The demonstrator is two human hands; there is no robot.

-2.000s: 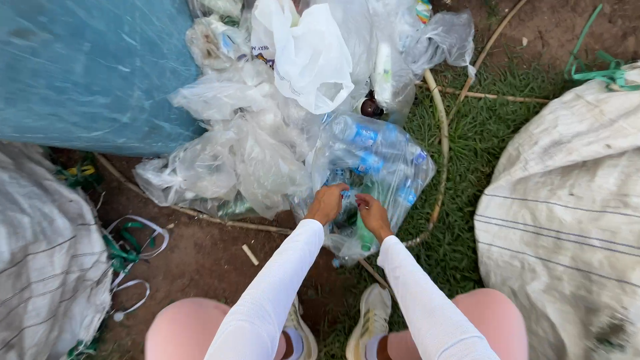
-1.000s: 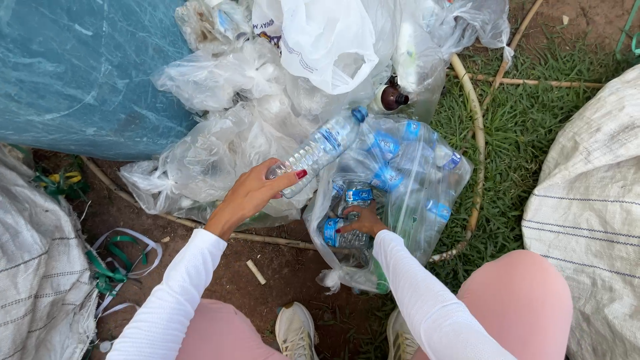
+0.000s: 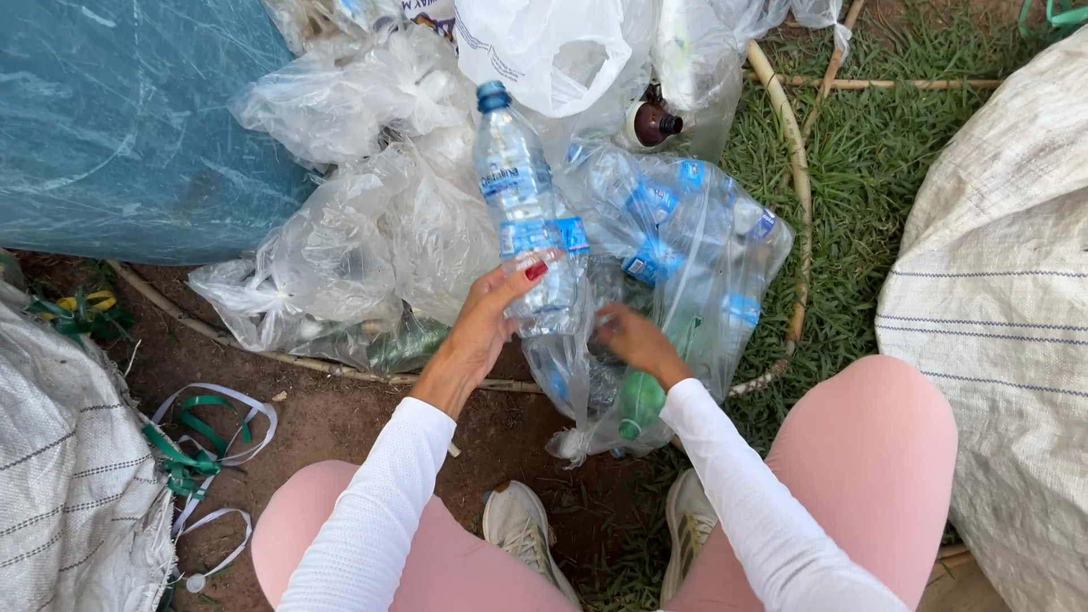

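Note:
My left hand (image 3: 489,319) is closed around the lower part of a clear plastic water bottle (image 3: 514,170) with a blue cap, held upright in the view above the bags. My right hand (image 3: 636,338), blurred, reaches into a clear plastic bag (image 3: 714,280); its fingers are partly hidden, and whether they hold anything cannot be told. Inside that bag lie several bottles with blue labels (image 3: 653,260), and a green plastic bottle (image 3: 642,399) sits near its lower end, just below my right hand.
Knotted clear bags (image 3: 340,229), a white carrier bag (image 3: 544,42) and a brown bottle (image 3: 654,124) lie beyond. A blue surface (image 3: 136,127) is at upper left. White woven sacks (image 3: 1003,255) flank both sides. A cane hoop (image 3: 799,178) and green and white straps (image 3: 200,459) rest on the ground.
Two seconds ago both hands were together at the bag. A second ago my left hand held the bottle tilted to the right; now it is more upright. My right hand remains at the bag.

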